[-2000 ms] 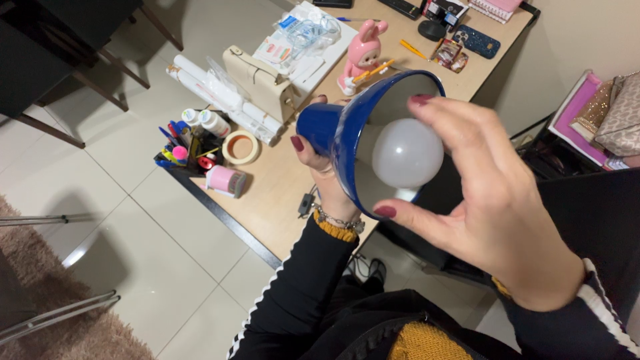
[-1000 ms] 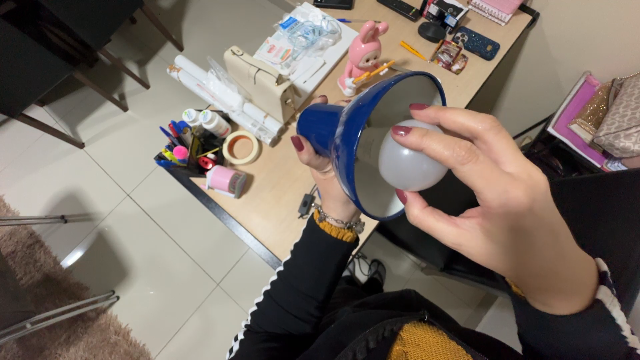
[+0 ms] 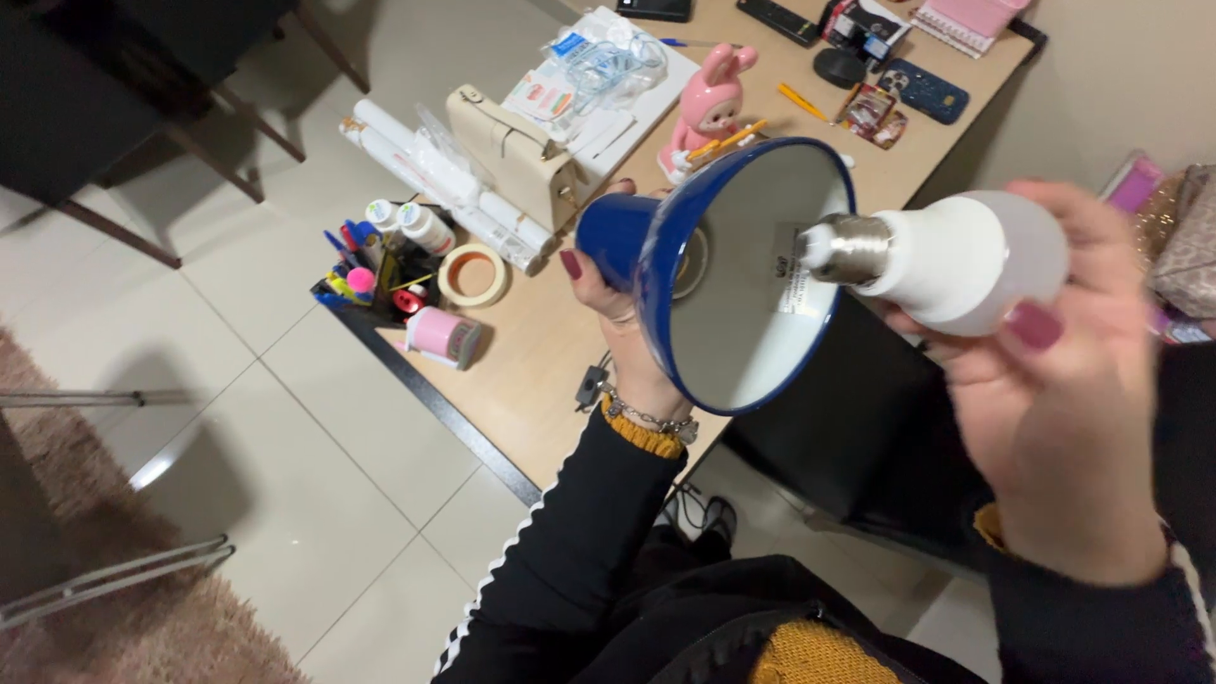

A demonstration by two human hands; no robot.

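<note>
My left hand [image 3: 617, 304] grips the narrow neck of a blue lamp shade [image 3: 622, 237], whose wide white-lined mouth faces right. Inside the shade a label with writing and part of a round socket can be seen. To the right of the mouth, my right hand [image 3: 1064, 380] holds a white light bulb [image 3: 969, 256] by its rounded globe. The bulb's metal screw base points left and overlaps the shade's rim in the view; whether they touch, I cannot tell. The right hand is slightly blurred.
On the wooden table [image 3: 518, 399] are a pink rabbit figurine [image 3: 712, 104], a cream handbag [image 3: 513, 152], white rolls [image 3: 427, 171], a masking tape roll [image 3: 473, 275], a pen organizer [image 3: 380, 275] and a phone [image 3: 923, 90]. A black chair [image 3: 845, 427] stands below the table's right side.
The bulb was inside the shade's mouth; my right hand has drawn it out to the right, and its screw base now shows. My left hand keeps its hold on the shade.
</note>
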